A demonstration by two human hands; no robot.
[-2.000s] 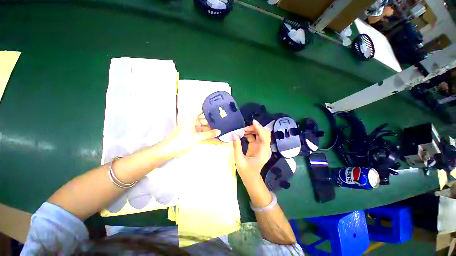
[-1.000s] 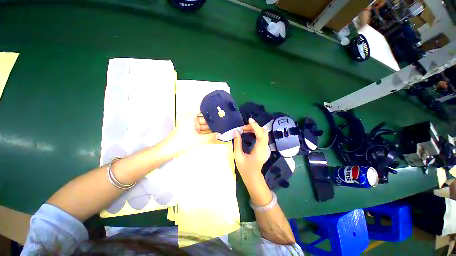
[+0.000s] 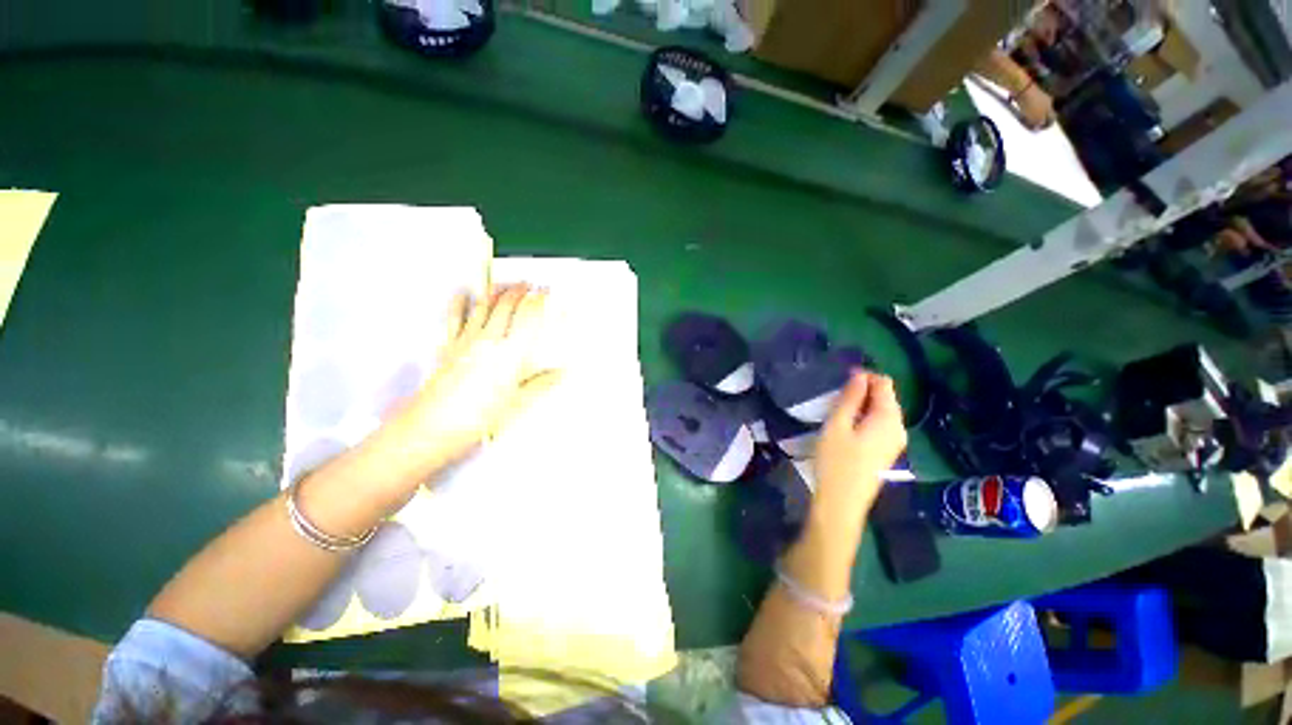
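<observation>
My left hand (image 3: 489,371) lies palm down over the pad sheet with grey discs (image 3: 390,569) and the plain backing paper (image 3: 574,567) beside it. Its fingers are a little apart and it holds nothing. My right hand (image 3: 862,432) is over the heap of dark bases at the right, fingertips together at the edge of a base (image 3: 796,366). Whether they grip it is unclear. Another base (image 3: 694,429) and a smaller-looking one (image 3: 707,350) lie nearer the paper, each with a pale edge. My right hand partly hides the heap.
A dark phone (image 3: 907,545) and a Pepsi can (image 3: 999,506) are right of the heap. Black tangled parts (image 3: 1027,418) lie beyond. Fan heads (image 3: 689,95) stand across the bench. A metal post (image 3: 1056,255) is at right, blue stools (image 3: 978,673) below, yellow paper (image 3: 21,241) far left.
The base that both hands held is out of them. My left hand has moved left and up onto the sheets. My right hand has moved right over the heap. The fan heads appear farther left.
</observation>
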